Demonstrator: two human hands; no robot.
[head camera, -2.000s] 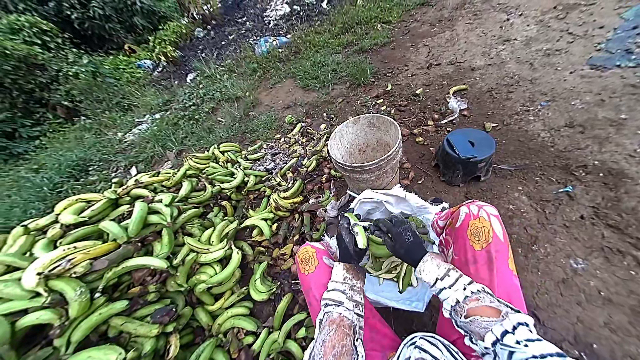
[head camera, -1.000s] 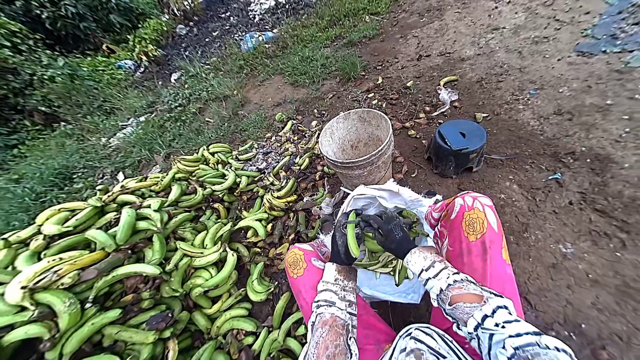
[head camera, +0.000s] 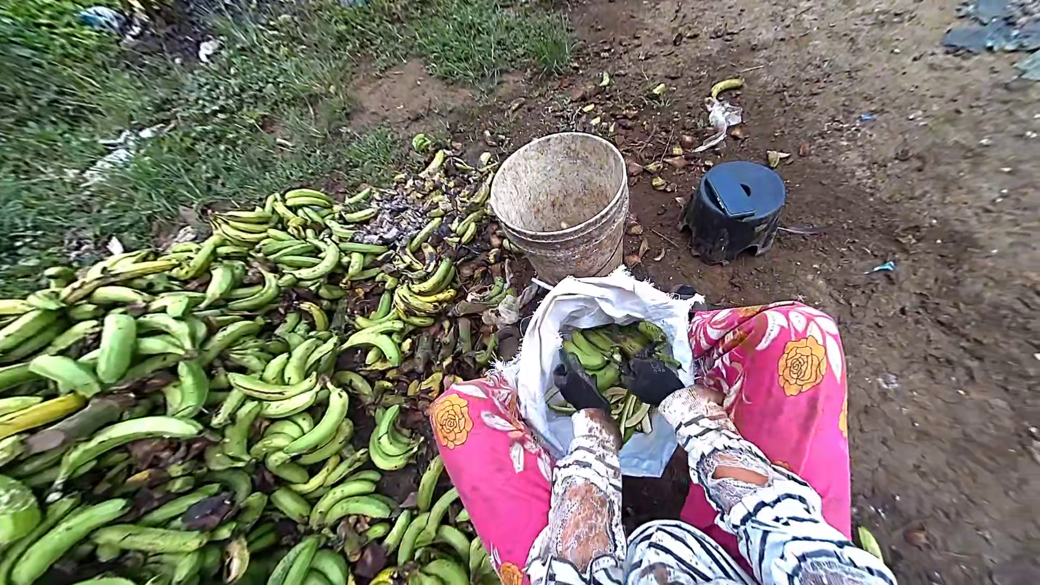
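Observation:
A white woven sack stands with its mouth wide between my knees. Green bananas or plantains and thin strips of peel lie inside it. My left hand, in a dark glove, reaches into the sack at the left, against the green fruit. My right hand, gloved too, is in the sack at the right, touching the fruit. The fingers of both hands are partly hidden, so their grip cannot be told.
A large heap of green bananas or plantains covers the ground at left. Just beyond the sack stands a dirty, pale plastic bucket. A dark plastic stool is right of it on bare soil. Grass lies behind the heap.
Both hands have gone lower into the sack. A green fruit stood upright at my left hand one second ago; it no longer shows there. The view has shifted downward.

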